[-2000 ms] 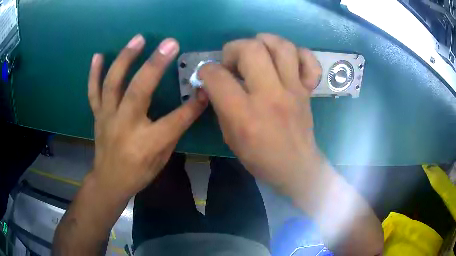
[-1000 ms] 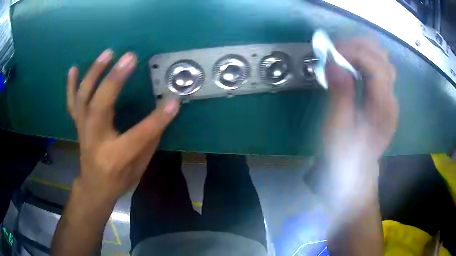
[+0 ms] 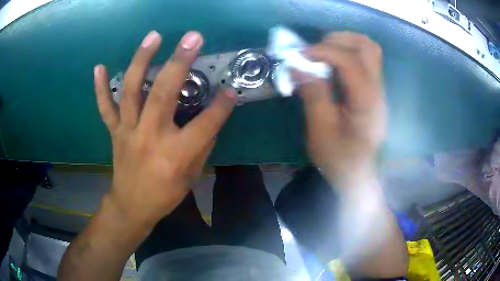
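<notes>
A long silver metal plate (image 3: pixel 219 69) lies on the green bench, tilted slightly up toward the right. A shiny ribbed round insert (image 3: pixel 251 69) shows near its right part, and another (image 3: pixel 192 88) shows beside my left fingers. My left hand (image 3: pixel 159 131) is spread over the plate's left part, thumb at its lower edge, holding nothing. My right hand (image 3: pixel 345 99), blurred, pinches a crumpled white cloth (image 3: pixel 290 57) at the plate's right end. The cloth and hand hide that end.
The green bench top (image 3: pixel 263 131) surrounds the plate. A white strip (image 3: pixel 384 16) runs along the far edge. A yellow item (image 3: pixel 422 260) and a dark wire rack (image 3: pixel 466 236) are at the lower right. The wearer's legs are below the bench edge.
The plate now sits further left in view. My left hand has moved from its left end onto its face. My right hand, still with the cloth, appears further left.
</notes>
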